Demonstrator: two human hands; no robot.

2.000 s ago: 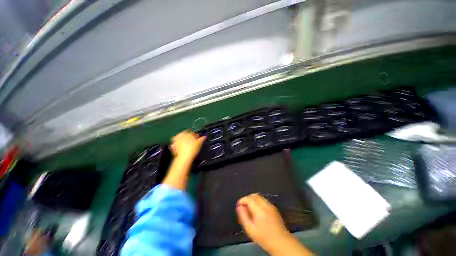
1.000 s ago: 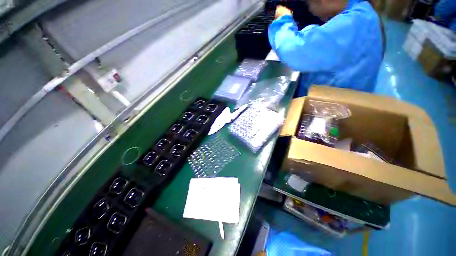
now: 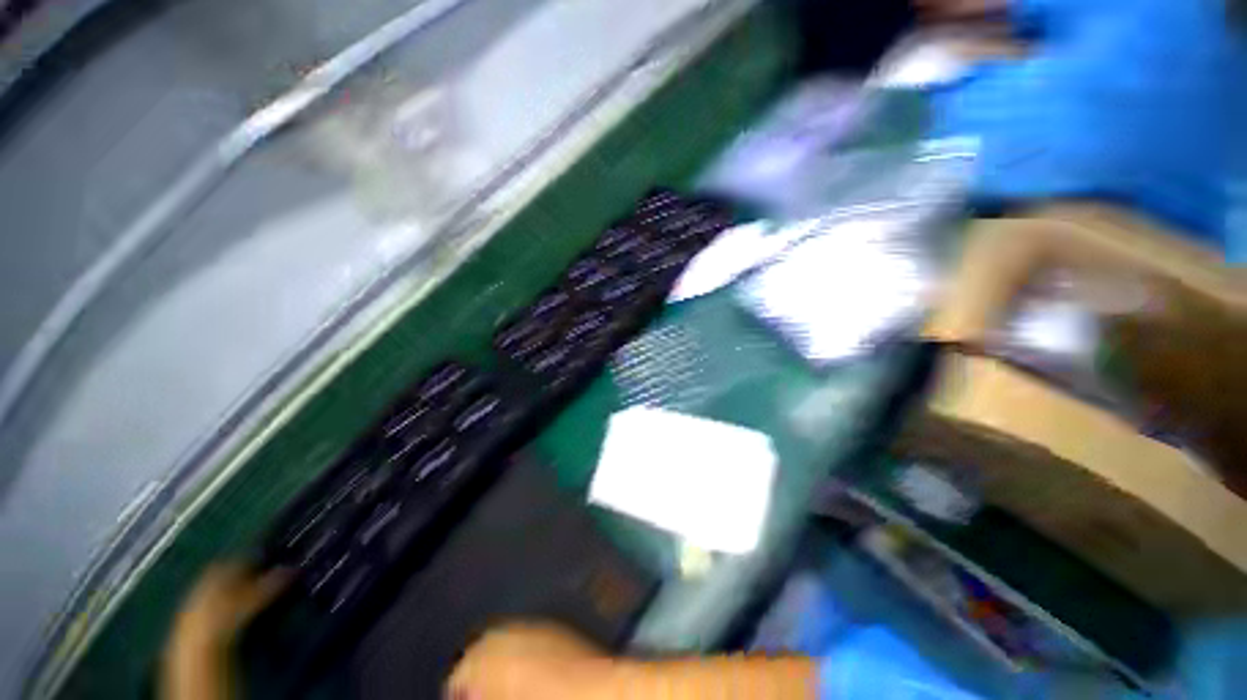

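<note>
The frame is strongly blurred. My left hand [image 3: 226, 615] is at the lower left, at the near end of a black foam tray [image 3: 397, 472] with rows of pockets holding cases. My right hand [image 3: 527, 663] is at the bottom, over the lower edge of the flat black work tray [image 3: 479, 574]. The fingers of both hands are too blurred to tell whether they hold anything. Gold-brown specks [image 3: 611, 591] show on the work tray near its right corner.
A second foam tray [image 3: 602, 294] lies beyond. A white paper [image 3: 687, 476], a clear blister sheet [image 3: 659, 367], a white cloth [image 3: 722, 260] and stacked blister sheets [image 3: 841, 287] lie to the right. An open cardboard box [image 3: 1080, 424] stands beside the bench. A person in blue [image 3: 1108, 110] is at upper right.
Since one second ago, the view has swung back left and both hands have come into the picture. Compared with two seconds ago, the view is turned farther right.
</note>
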